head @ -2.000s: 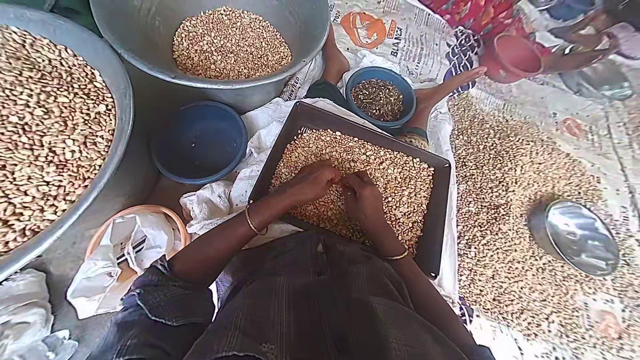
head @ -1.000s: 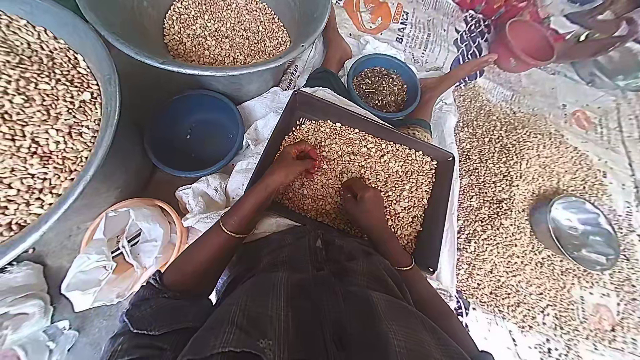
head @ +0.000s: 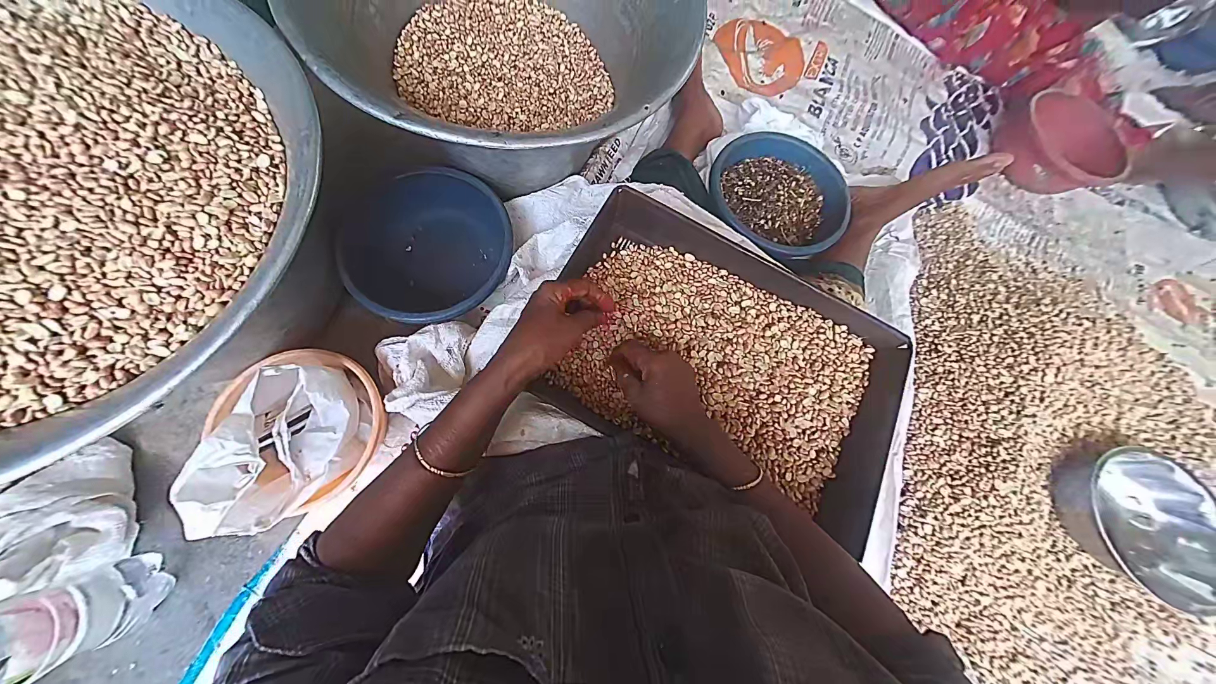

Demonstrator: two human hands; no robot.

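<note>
A dark rectangular tray (head: pixel 879 404) lies tilted across my lap, holding a layer of light brown split nuts or seeds (head: pixel 750 351). Over the tray's left part is my left hand (head: pixel 560 328), thumb and forefinger curled close together at the surface of the pieces; whether a piece is between them cannot be told. My right hand (head: pixel 660 385) rests on the pieces just right of it, fingers bent under and mostly hidden. The two hands are apart. A blue bowl with dark debris (head: pixel 781 195) stands beyond the tray's far edge.
Large metal basins (head: pixel 304 190) of nuts or seeds stand left and at the back. A second blue bowl (head: pixel 425 244) and an orange-rimmed container with a plastic bag (head: pixel 375 408) are at left. More pieces (head: pixel 1007 437) cover the sheet at right, beside a metal bowl (head: pixel 1154 527). Another person's hand nears a red bowl (head: pixel 1064 142).
Two seconds ago my hands were close together over the tray; my left hand has since moved left, away from my right. Since one second ago both have stayed in about the same places.
</note>
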